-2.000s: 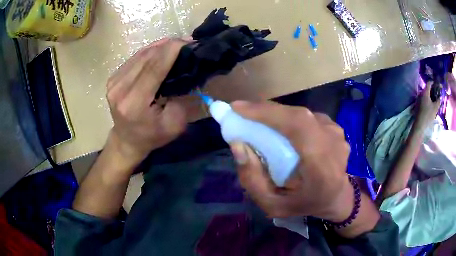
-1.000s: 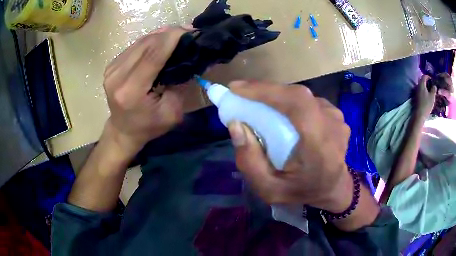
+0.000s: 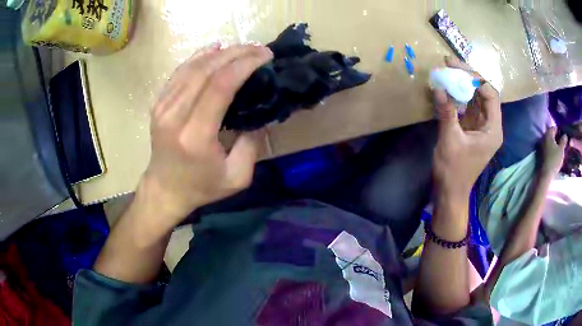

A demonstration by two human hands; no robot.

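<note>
My left hand [image 3: 198,127] holds a black moulded piece [image 3: 297,79] with ragged points, fingers over its left end and thumb below, above the tan table. My right hand [image 3: 469,121] is at the table's front edge on the right, with a white glue bottle [image 3: 452,84] between thumb and fingers. The bottle looks like a white disc, and its blue tip [image 3: 476,83] points right, away from the black piece. The bottle's far side is hidden.
Blue tips [image 3: 408,58] lie on the table [image 3: 344,130] near a small printed packet [image 3: 452,33]. A yellow-labelled drink bottle [image 3: 80,24] and a flat black rectangle [image 3: 76,121] are at left. A person in a pale green sleeve [image 3: 536,274] sits at right.
My right hand has moved right and up, taking the glue bottle away from the black piece and turning it. My left hand still holds the piece and has shifted slightly right in view.
</note>
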